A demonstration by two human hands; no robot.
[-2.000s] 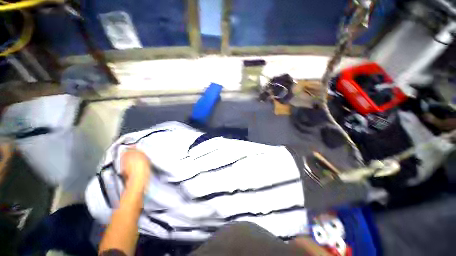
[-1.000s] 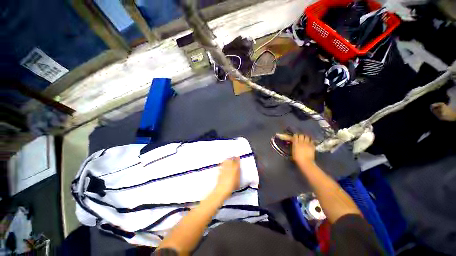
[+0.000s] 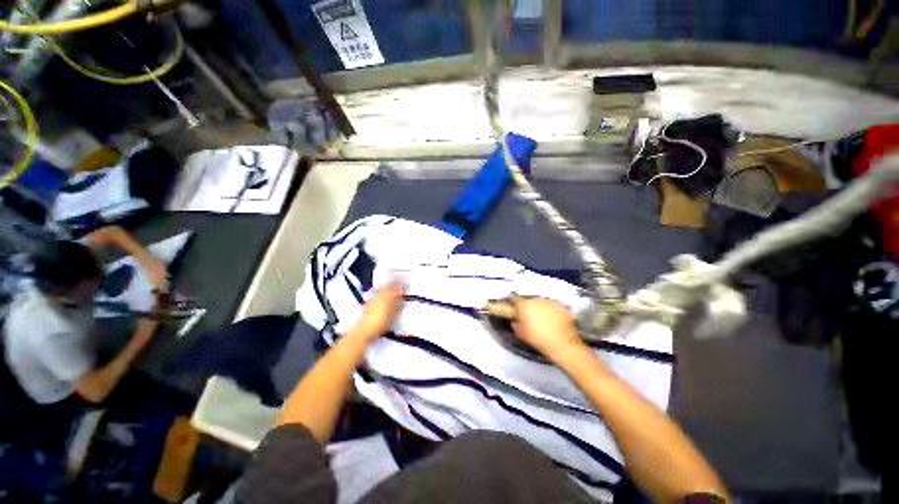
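Observation:
A white garment piece with dark stripes point(image 3: 473, 381) lies spread over the dark grey table pad point(image 3: 729, 413). My right hand point(image 3: 545, 325) is closed around the handle of the steam iron point(image 3: 513, 330), which rests on the garment; my forearm and hand hide part of the iron. My left hand point(image 3: 384, 305) lies on the garment to the left of the iron; its fingers are blurred, and whether they pinch the cloth is unclear. A pale rope-wrapped hose point(image 3: 690, 300) meets the iron's right side.
A blue block point(image 3: 490, 184) lies at the table's far edge. Dark cloth with white cord point(image 3: 690, 148) and a small box point(image 3: 619, 106) are at the back right. A red basket point(image 3: 880, 148) is cut off at right. A person point(image 3: 64, 325) works at a table on the left.
The iron has moved left from the bare pad onto the garment, in my right hand. My left hand has moved toward the garment's left part. The view has turned, bringing the other person into sight.

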